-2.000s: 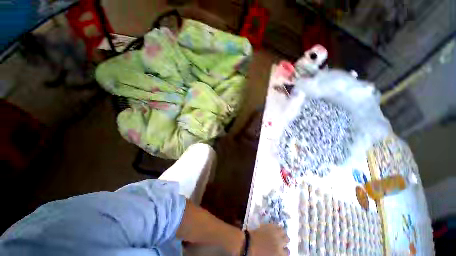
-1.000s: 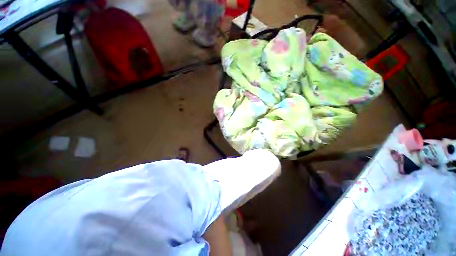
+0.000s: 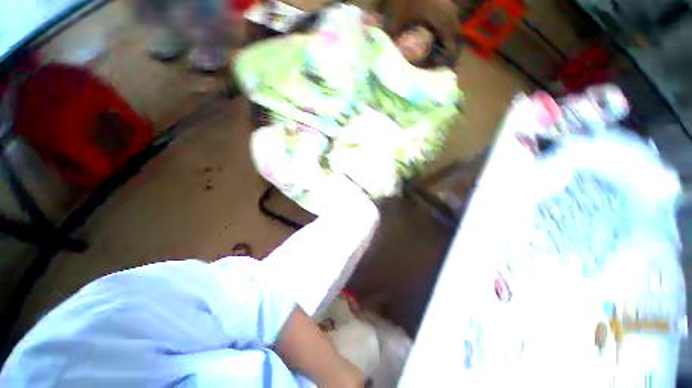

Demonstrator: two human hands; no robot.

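A heap of grey parts lies in a clear plastic bag on the white-covered table at the right, blurred. A loose patch of small grey parts lies nearer the table's edge. My left forearm comes out of a light blue sleeve and runs down to the bottom edge; my left hand is cut off there. My right hand is out of the picture.
Green floral fabric lies bundled on a dark-framed seat beyond my arm. A red stool stands at the left. An amber bottle lies at the right. Bottles with a pink top stand at the table's far corner.
The view has swung back toward the table after turning away to the floor, so more of the tabletop shows. The fabric has shifted left and up in the picture.
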